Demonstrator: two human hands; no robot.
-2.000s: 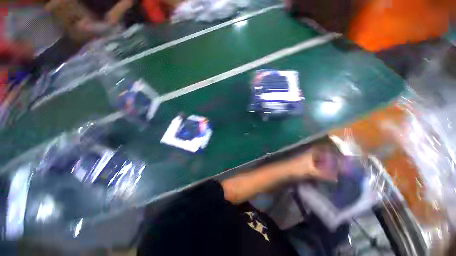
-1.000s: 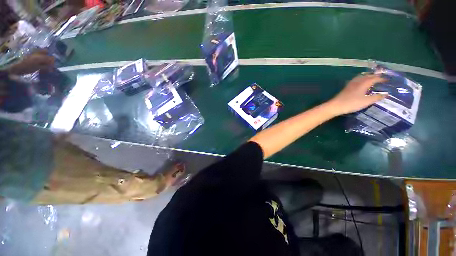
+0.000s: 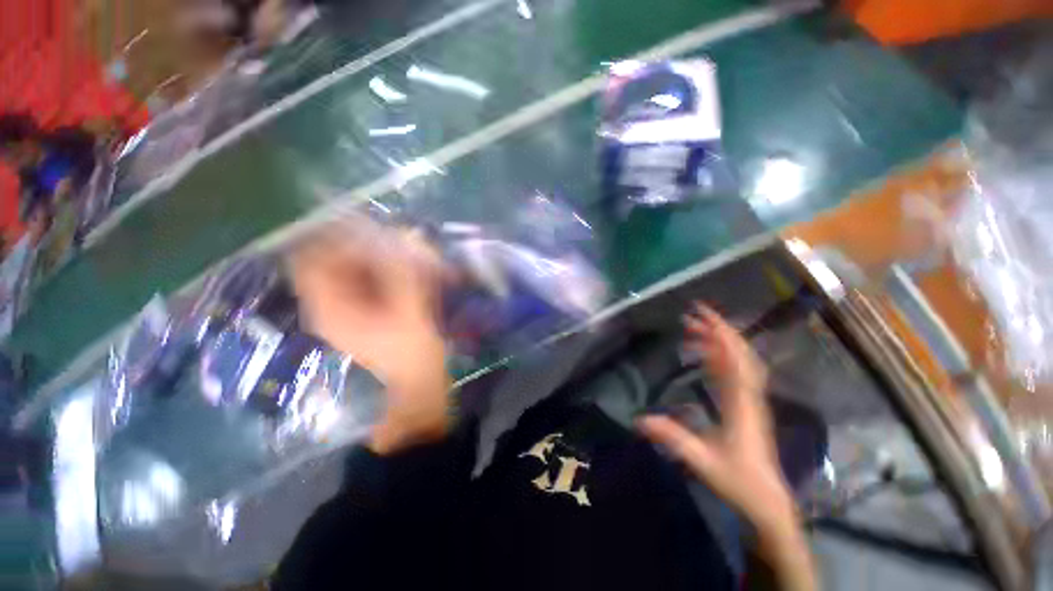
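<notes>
My left hand is raised over the belt, strongly blurred. A blurred dark blue and white box in clear film lies or hangs just right of it; I cannot tell whether the hand grips its film. My right hand is near my body, off the belt edge, fingers spread and empty. A blue and white product box or stacked pair stands farther back on the green belt. Bagged boxes with shiny film are grouped at the left, partly behind my left hand.
The green conveyor belt crosses the view diagonally. The sealer's orange-brown bed and long metal bar are at the right, with crumpled clear film beyond. An orange housing is at the top right.
The view has turned, bringing the sealer in at the right. The hand that was on the box at the belt's right is no longer there. Both my hands now show, and the middle of the view is blurred.
</notes>
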